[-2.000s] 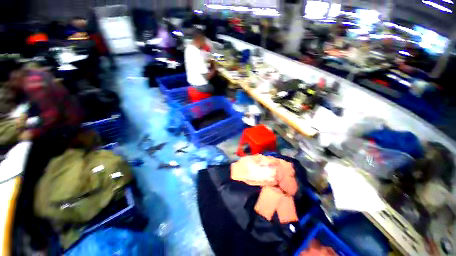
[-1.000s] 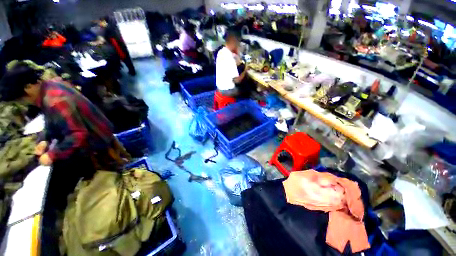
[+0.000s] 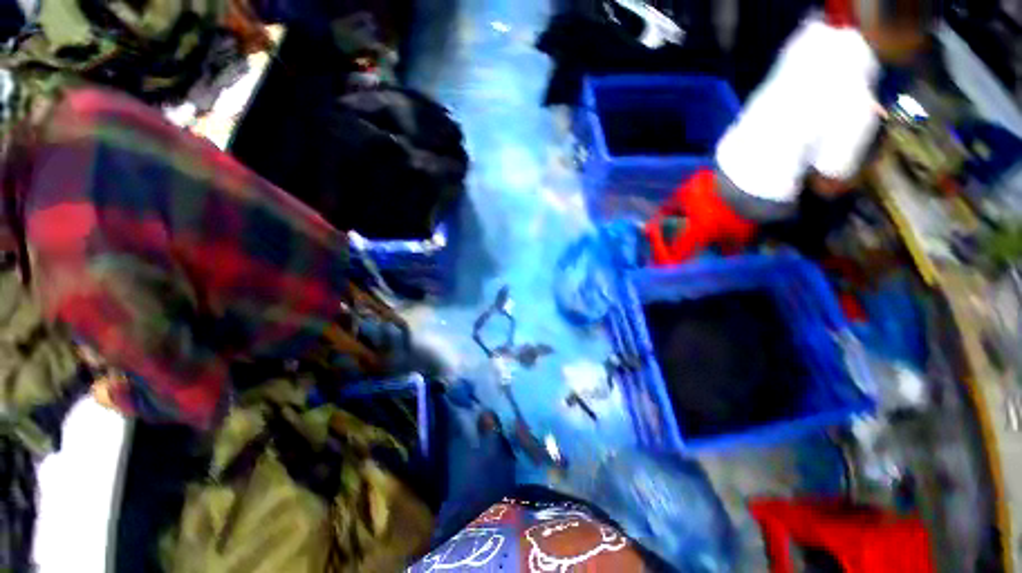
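Neither of my hands is in view. Nearest in front of me, at the bottom middle, is patterned cloth (image 3: pixel 527 543) with white line drawings on blue and brown, cut off by the lower edge. A blue plastic crate (image 3: pixel 846 386) holding dark cloth stands on the right. Olive-green garments (image 3: pixel 303 498) lie piled at the lower left, by the corner of another blue crate (image 3: pixel 424 420). The picture is blurred.
A person in a red plaid shirt (image 3: pixel 146 235) leans at a white bench (image 3: pixel 84 487) on the left. A person in white (image 3: pixel 801 118) is at upper right. Dark scraps (image 3: pixel 521 356) lie on the blue floor. A red stool (image 3: pixel 846 537) is at lower right.
The view has moved forward and tilted down along the aisle. The plaid-shirted person and crates appear larger. The dark pile with the salmon cloth has left the picture; patterned cloth shows at the bottom.
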